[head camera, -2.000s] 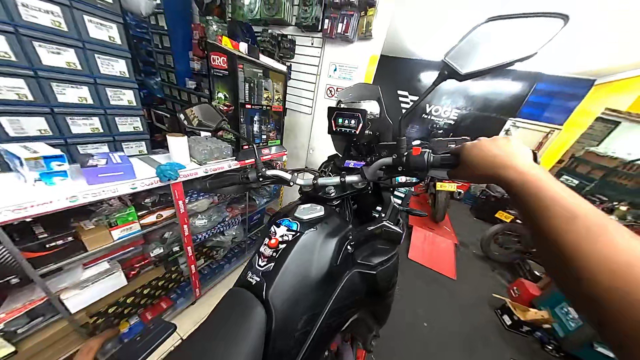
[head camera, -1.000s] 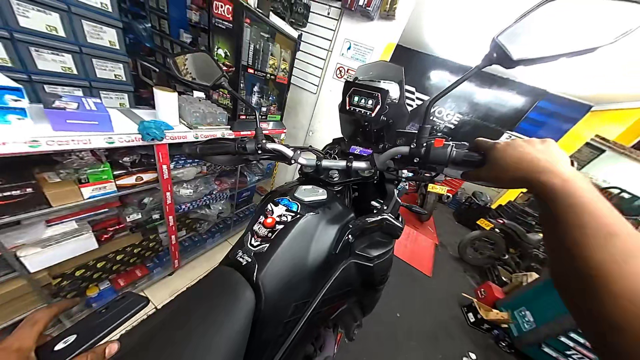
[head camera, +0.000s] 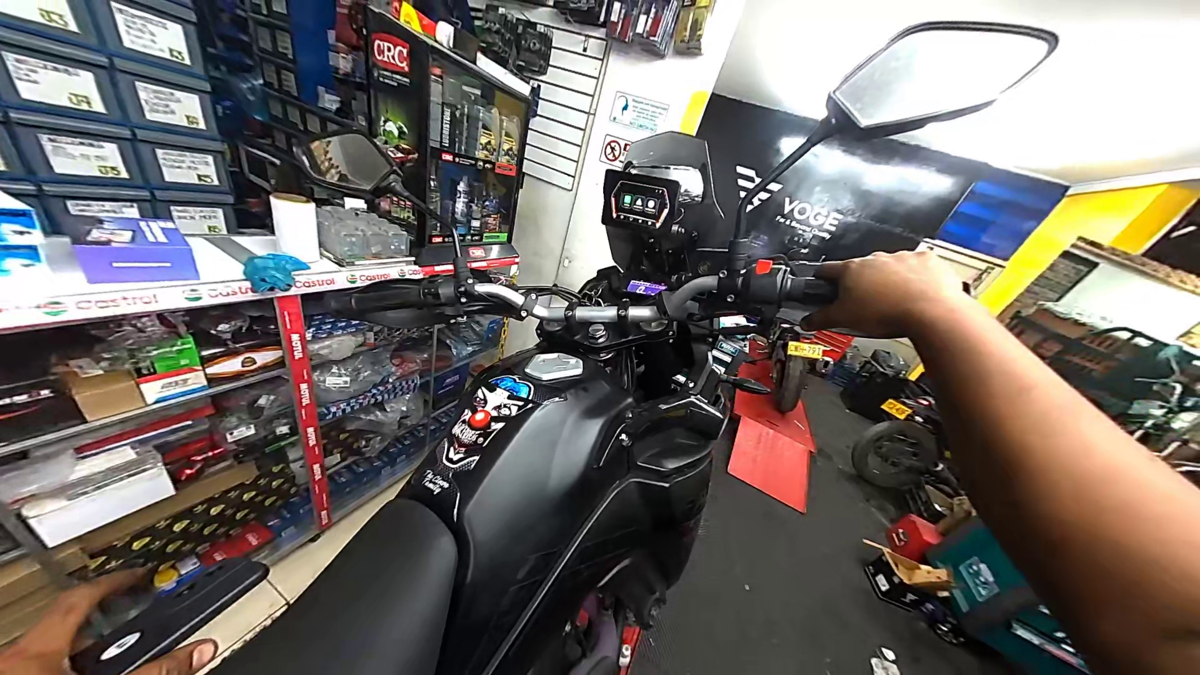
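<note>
My right hand (head camera: 891, 291) is closed around the right handlebar grip (head camera: 811, 289) of a black motorcycle. At the lower left, my left hand (head camera: 108, 637) holds a flat black object (head camera: 178, 614), its thumb below and fingers above; what it is I cannot tell. Between my hands lie the black seat (head camera: 352, 595) and the fuel tank (head camera: 562, 450), which bears a clown-face sticker (head camera: 483, 422). Ahead of the handlebar stands a lit dashboard display (head camera: 641, 201). The left handlebar grip (head camera: 384, 302) has no hand on it. A mirror (head camera: 942, 80) rises on the right.
Shelves of packaged parts (head camera: 302, 412) run close along the left, with a blue glove (head camera: 274, 272) on top. A red ramp (head camera: 771, 459) lies ahead beside another motorcycle (head camera: 789, 375). At right are more motorcycles (head camera: 895, 450) and a teal box (head camera: 1003, 581).
My left hand and the black object, barely in view two seconds ago, now show at the lower left. My right hand has stayed on the grip. The view has shifted.
</note>
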